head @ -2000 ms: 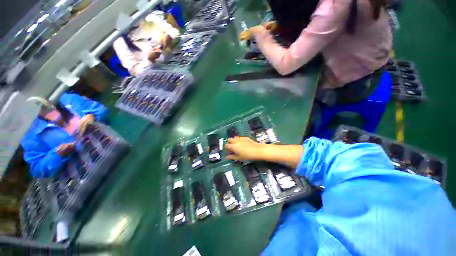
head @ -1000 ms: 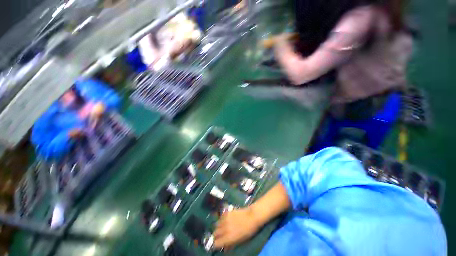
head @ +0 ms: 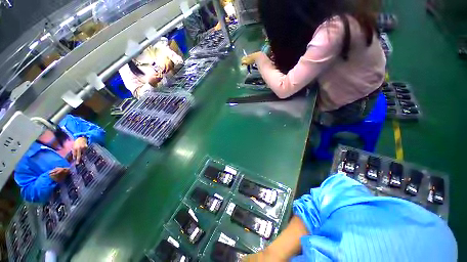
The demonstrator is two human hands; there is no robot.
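A clear blister tray [head: 290, 190] lies at a slant on the green bench, cut off by the bottom edge. Its pockets hold black handsets [head: 251, 221] in two rows, with silver and white detail at one end. Small white pieces [head: 230, 209] show beside some handsets. My right hand [head: 260, 255] reaches in from the right in a blue sleeve, over the tray's near side. It is mostly cut off by the bottom edge, by a handset [head: 225, 253]; its fingers and any hold are hidden. My left hand is out of the picture.
A filled tray [head: 335, 159] lies right, beyond the bench edge. A person in pink [head: 348, 66] sits on a blue stool [head: 376, 123] at the upper right. A dark strip [head: 251, 99] lies on the bench. Another filled tray [head: 153, 117] and a worker in blue [head: 38, 176] are left.
The tray has turned to a slant and sits lower in the picture. My right hand has moved from the far row down to the bottom edge. The view has also shifted.
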